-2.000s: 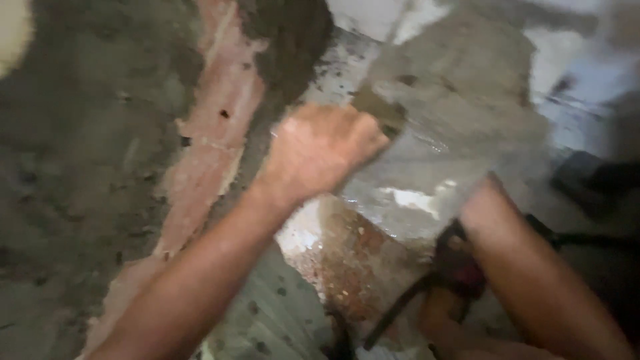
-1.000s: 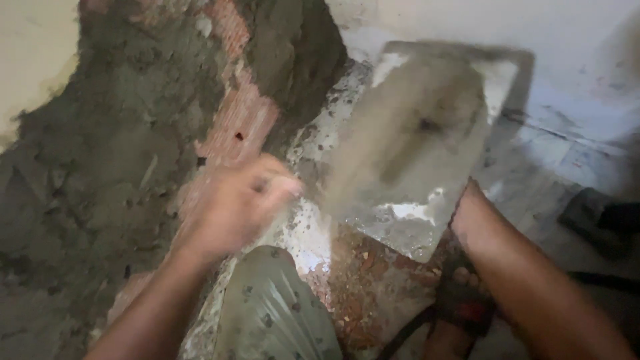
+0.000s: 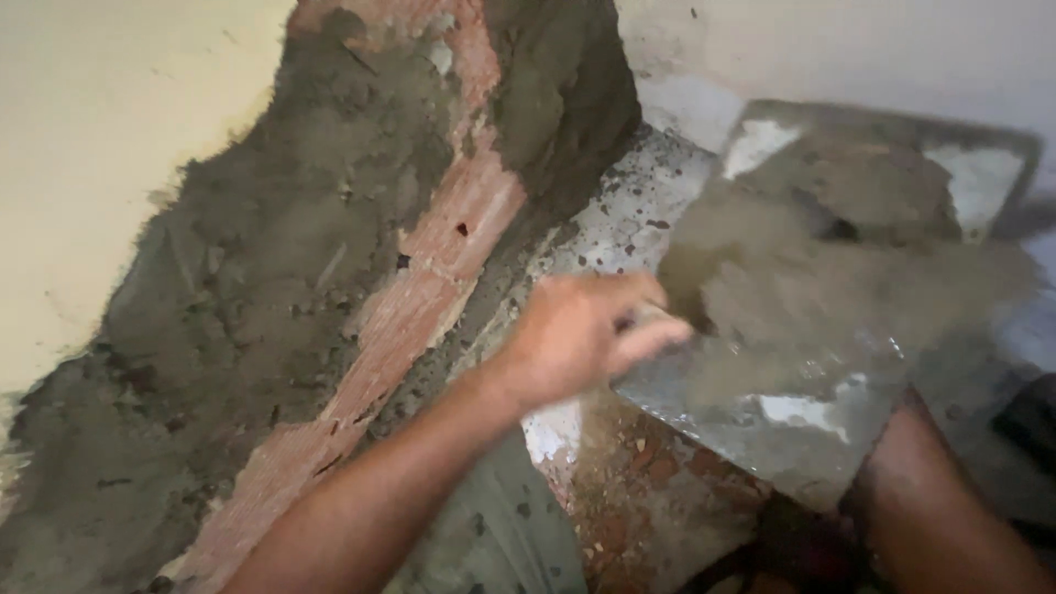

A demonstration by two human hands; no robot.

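My left hand point(image 3: 606, 334) is blurred, fingers curled, at the near left edge of a flat board point(image 3: 1002, 136) loaded with wet grey mortar point(image 3: 825, 305). A brownish blur lies beside its fingertips; whether the hand grips a tool cannot be told. My right forearm point(image 3: 940, 487) rises from the lower right to the board's near edge, where the board hides the hand. Left of my left hand, fresh grey mortar point(image 3: 239, 256) covers much of the wall, with a strip of bare ribbed red brick point(image 3: 445, 239) running diagonally through it.
Cream-painted wall point(image 3: 107, 140) borders the mortar at upper left, and a pale wall point(image 3: 858, 49) stands behind the board. Between them is a mortar-spattered pale ledge or floor strip point(image 3: 635, 206). Reddish rubble point(image 3: 643, 495) and a spotted green-grey cloth point(image 3: 495, 528) lie below.
My left hand has moved right from over the brick strip to the board's edge. Compared with one second ago, the mortar on the board looks more heaped and spread to the right.
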